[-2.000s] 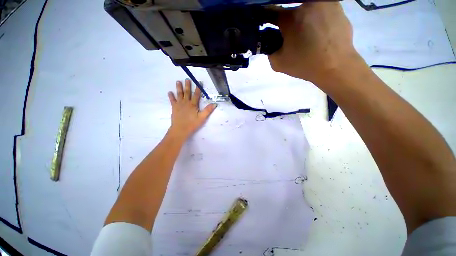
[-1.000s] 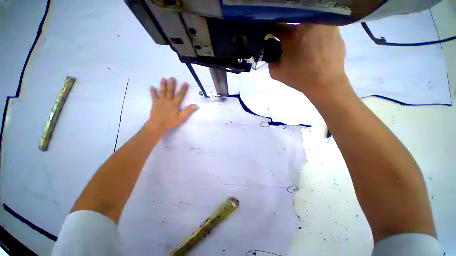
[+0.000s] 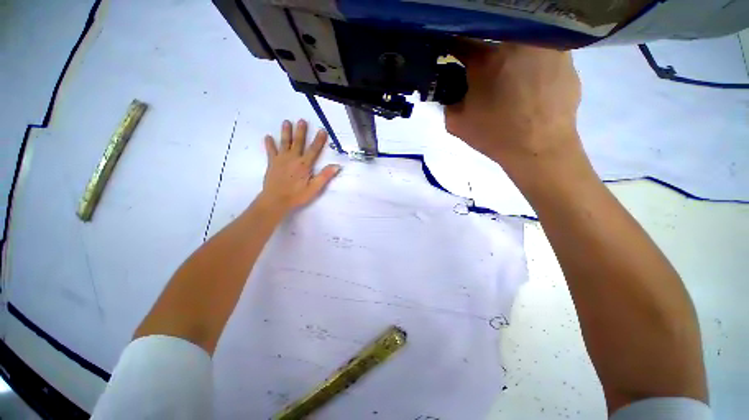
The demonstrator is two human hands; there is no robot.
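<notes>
The electric cutting machine stands at the top centre, its upper part cut off by the edge. Its upright blade meets the paper marker, and a dark cut line runs right from it, then curves down. My right hand is closed around the machine's handle, which it mostly hides. My left hand lies flat with fingers spread on the paper, just left of the blade and the thin rod. The base plate cannot be made out.
One yellowish-brown weight lies on the paper at the left. Another weight lies at the bottom centre. Dark fabric edges outline the lay at the left. The cream-white table shows at the right, with a dark cut edge above it. A black cable is at the upper right.
The blade has advanced left along the paper, lengthening the cut line behind it. The paper and weights have shifted in view. My left hand has moved along the paper beside the blade.
</notes>
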